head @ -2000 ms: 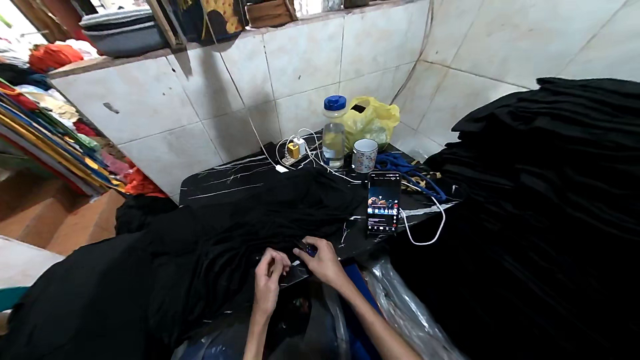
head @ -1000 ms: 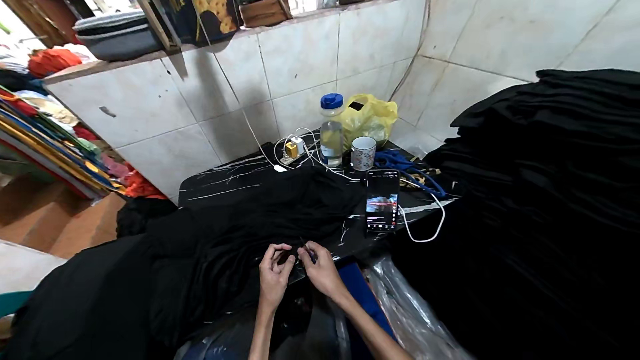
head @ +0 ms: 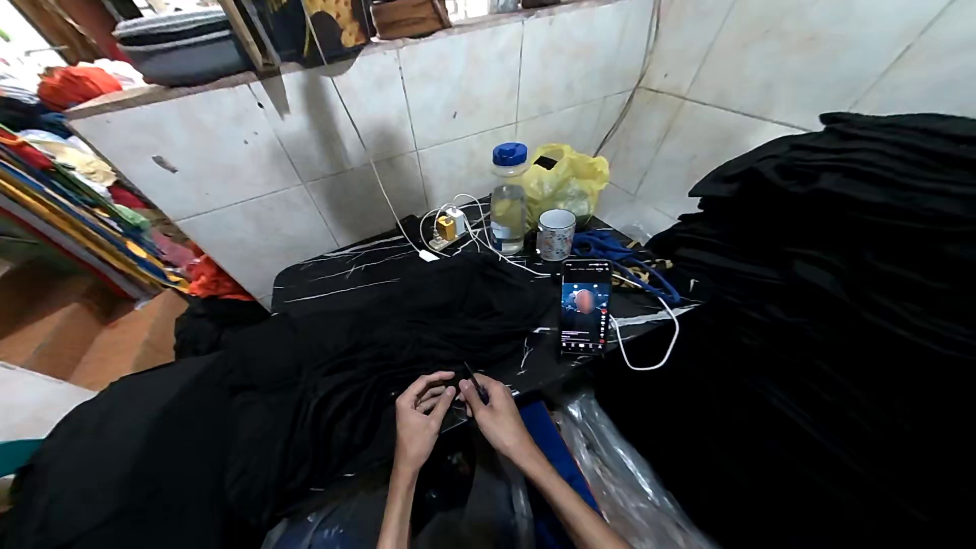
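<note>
My right hand (head: pixel 492 408) grips a small dark tool (head: pixel 476 383) with a thin pointed tip; whether it is a thread snipper I cannot tell. Close to its left, my left hand (head: pixel 425 404) has its fingers bent and drawn together at the edge of the black fabric (head: pixel 343 358); whether cloth or thread is pinched in them is unclear. The fabric lies bunched over the black marble-patterned table (head: pixel 335 282). A smartphone (head: pixel 585 309) with a lit screen lies right of and beyond my hands, a white cable (head: pixel 675 335) beside it.
Behind the phone stand a patterned mug (head: pixel 556 235), a plastic bottle (head: pixel 508 206) with a blue lid and a yellow plastic bag (head: pixel 568 179). Chargers (head: pixel 450 225) and blue cord (head: pixel 610 248) lie nearby. Folded black cloth (head: pixel 839 229) is piled right; clear plastic (head: pixel 618 457) hangs below the table edge.
The dark tool in my right hand now points up and away, with its thin tip in view. My hands have stayed close together near the table edge. The picture on the phone screen has changed.
</note>
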